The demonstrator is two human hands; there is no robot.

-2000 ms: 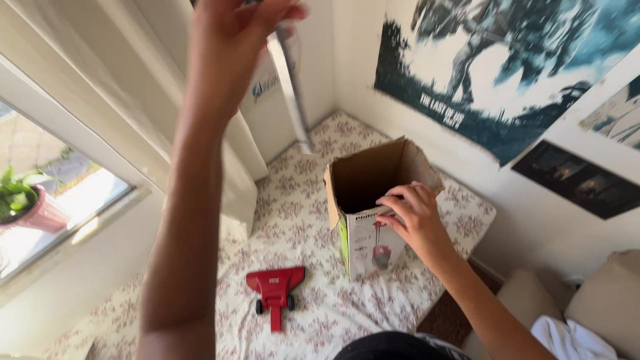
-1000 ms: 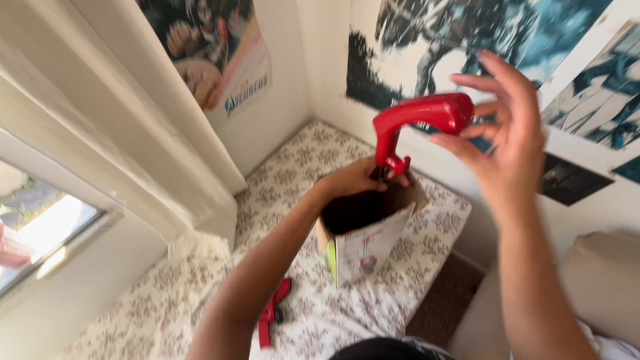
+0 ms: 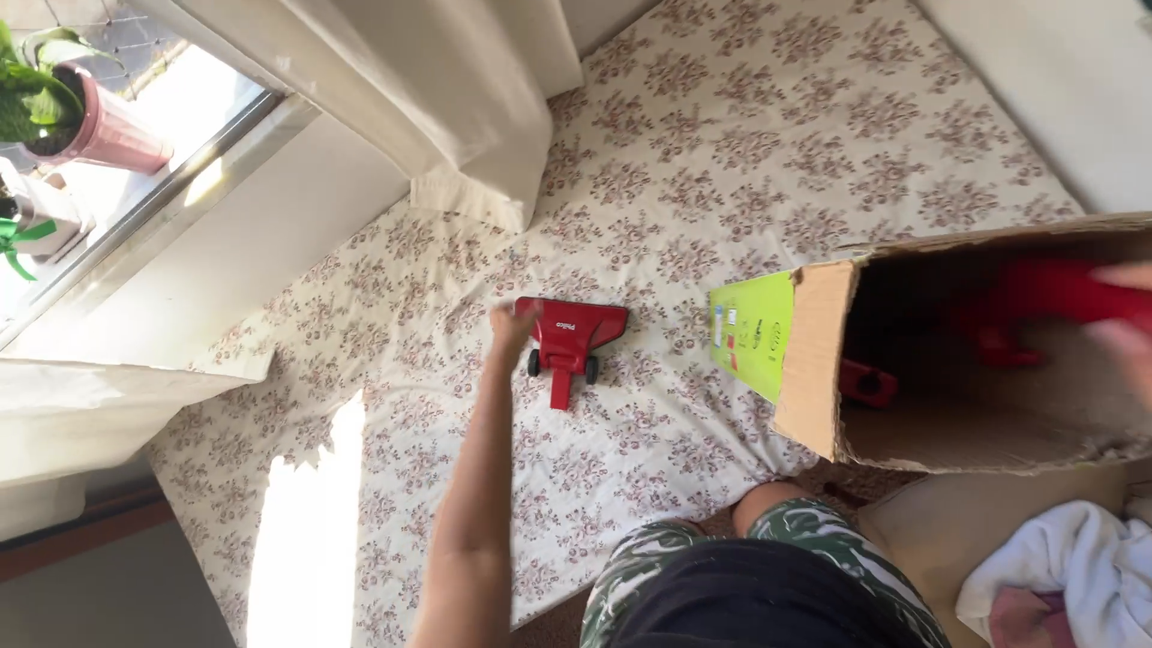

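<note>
On the floral tablecloth (image 3: 432, 432) lies a red vacuum floor head (image 3: 580, 328) with small black wheels. My left hand (image 3: 513, 328) is at its upper left corner, fingers against or just over the edge; whether they grip it is unclear. To the right stands an open cardboard box (image 3: 814, 360) with a lime-green side. My right hand (image 3: 1125, 315), blurred and partly cut off by the frame's edge, is at the box opening by a red plastic handle part (image 3: 1080, 297) inside. Another red part (image 3: 868, 384) shows within the box, near its left wall.
A beige curtain (image 3: 468, 117) hangs onto the table's far side. Potted plants, one in a pink pot (image 3: 117, 126), stand by the window at upper left. My legs are at the near edge, and a white cloth (image 3: 1062, 567) lies on a beige seat at lower right.
The red handle part, above the box a second ago, is now inside it. My left hand has left the box opening for the floor head. The view has swung down and left.
</note>
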